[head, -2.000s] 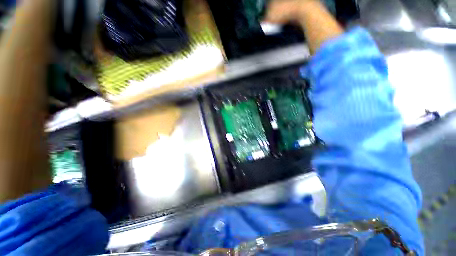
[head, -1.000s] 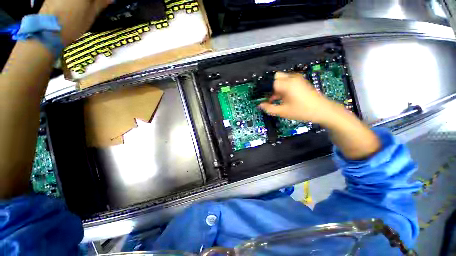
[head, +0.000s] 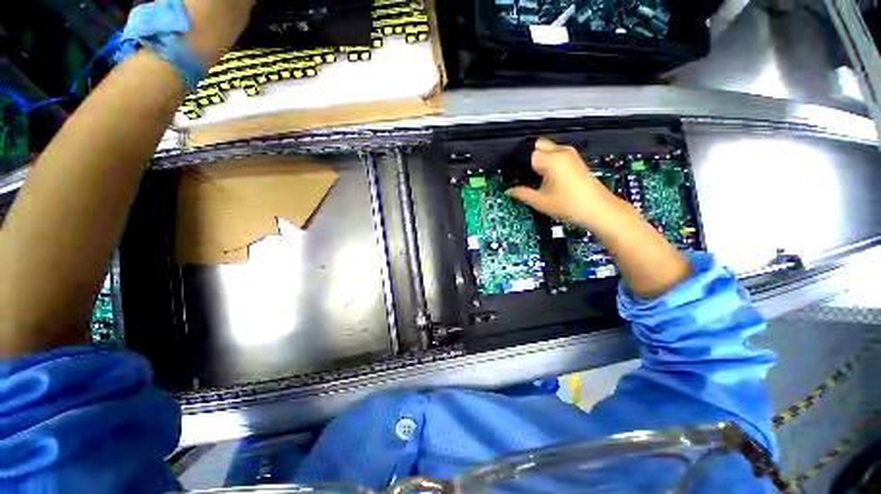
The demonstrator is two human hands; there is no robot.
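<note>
A black carrier (head: 599, 307) lies on the conveyor and frames three green circuit boards; the left one (head: 502, 241) shows most fully. My right hand (head: 570, 188) is over the top edge of the boards, between the left and middle ones. Its thumb and fingers pinch a small black part (head: 523, 162), partly hidden by the fingers. Whether the part touches a board cannot be told. My left hand (head: 220, 24) is at the top edge by a black component bin (head: 309, 27); its fingers are hidden or cut off. A light blue wrist strap (head: 162, 37) is on that wrist.
Yellow-and-black components stand in rows in a cardboard tray (head: 338, 114) behind the rail. A black bin (head: 570, 69) of green parts is to its right. A torn cardboard sheet (head: 251, 203) lies on the metal plate left of the carrier. Another board (head: 104, 311) shows at far left.
My right hand has come from the bin of green parts down to the boards, and has stayed there over the last second with the black part. The view has shifted slightly.
</note>
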